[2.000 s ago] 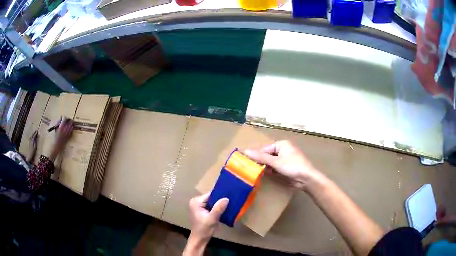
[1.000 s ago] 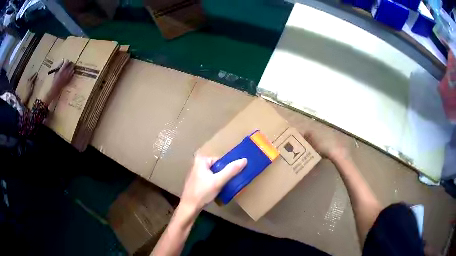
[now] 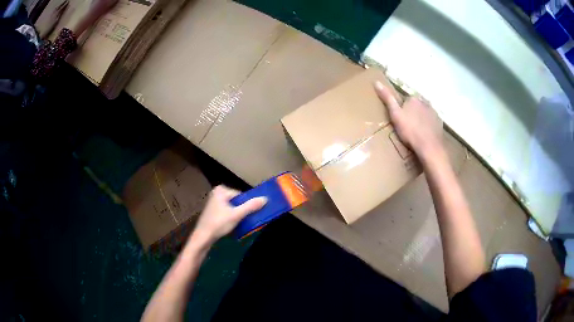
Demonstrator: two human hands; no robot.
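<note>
A brown carton point(image 3: 352, 151) sits tilted in view on the cardboard-covered bench, with a glossy strip of packing tape point(image 3: 345, 155) along its seam. My left hand point(image 3: 228, 214) is shut on the blue and orange tape dispenser point(image 3: 267, 202), whose orange end is at the carton's near left edge. My right hand point(image 3: 412, 122) lies on the carton's far right part, fingers spread over its top and edge. Whether it grips the carton is not clear. The carton's printed mark is mostly hidden by the right hand and wrist.
A neighbour's hands and patterned sleeve point(image 3: 55, 51) are by stacked flattened cartons point(image 3: 107, 44) at upper left. Another brown carton point(image 3: 165, 195) is below the bench. A pale board point(image 3: 472, 82) runs behind the bench. A white device point(image 3: 510, 261) is at right, blue boxes point(image 3: 557, 28) at upper right.
The dispenser has moved left and off the carton's top to its near edge. The carton is turned and glossy tape shows on its seam. My right hand has moved onto the carton. The view has shifted.
</note>
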